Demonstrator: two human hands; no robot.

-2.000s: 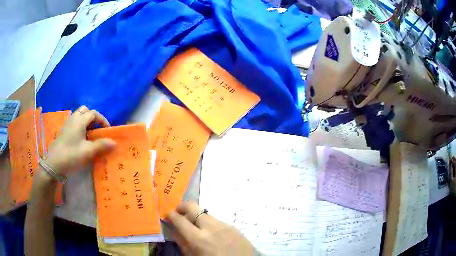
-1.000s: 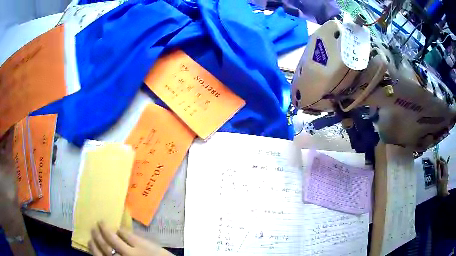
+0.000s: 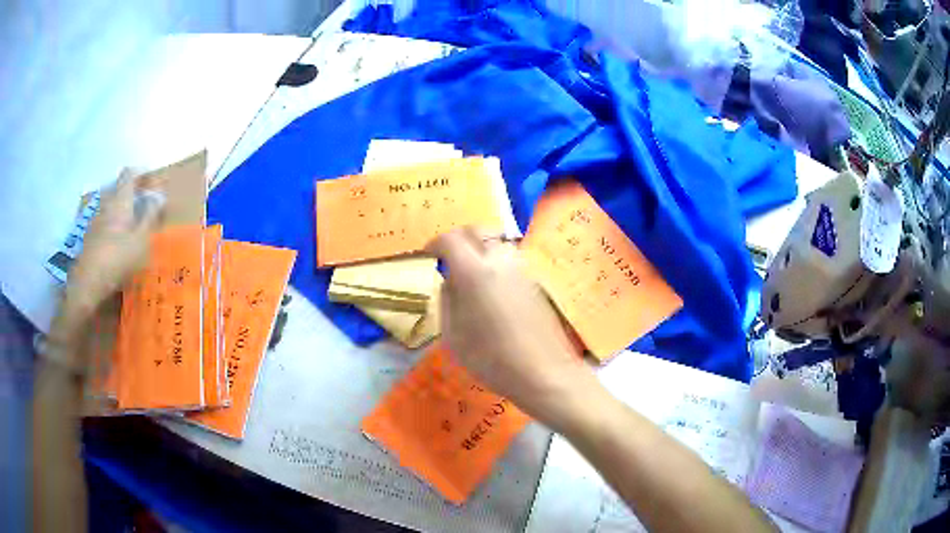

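Observation:
My right hand (image 3: 505,312) reaches across the middle, its fingers on the lower right edge of an orange delivery note book (image 3: 391,213) with white pages showing. A yellow pad (image 3: 383,286) lies just below that book, partly behind my hand. Another orange book (image 3: 599,273) lies right of my hand, and one (image 3: 453,422) lies below, partly covered by my wrist. My left hand (image 3: 109,255) is blurred, at the left pile of orange books (image 3: 164,323) and a brown folder (image 3: 185,193); its grip is unclear.
Blue fabric (image 3: 458,104) is heaped behind the books. The open lined notebook (image 3: 599,474) is at the bottom right, with the pink slip (image 3: 802,468) on it. The sewing machine head (image 3: 823,255) stands at the right. A calculator (image 3: 73,239) shows at the left edge.
The view has swung left. My right hand has moved from the yellow pad's lower end up to an orange book above it. The large orange book raised at the left is no longer there.

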